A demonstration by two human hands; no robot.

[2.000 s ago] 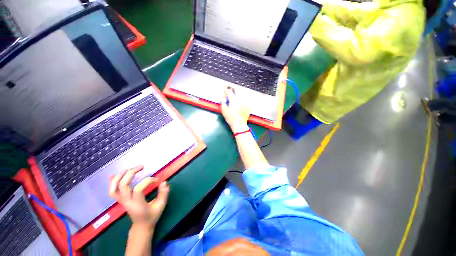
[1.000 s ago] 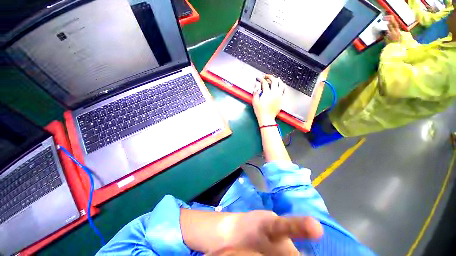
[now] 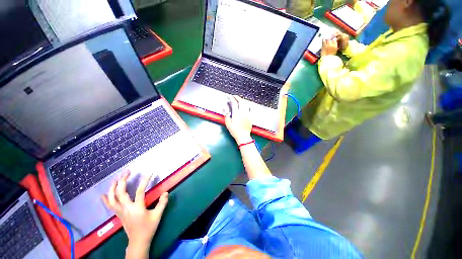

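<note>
The near laptop (image 3: 116,144) lies open on its red tray (image 3: 185,171), its screen showing a white page. My left hand (image 3: 136,205) is open and empty, fingers spread, its fingertips at the touchpad area and its palm over the tray's front edge. A second open laptop (image 3: 240,83) with a white page sits farther right in another red tray (image 3: 197,112). My right hand (image 3: 238,121) rests on its palm rest, over a small dark lump, seemingly a mouse (image 3: 231,105), mostly hidden by the fingers.
A third laptop (image 3: 19,238) is cut off at the lower left, a blue cable (image 3: 58,218) beside it. A blue cord (image 3: 295,102) loops at the second laptop's right side. More laptops stand across the green bench (image 3: 202,174). A person in yellow (image 3: 364,83) works at the right, by a blue stool.
My left hand has come back from in front of my body to the near laptop's palm rest. My right hand has stayed at the second laptop. The view has shifted.
</note>
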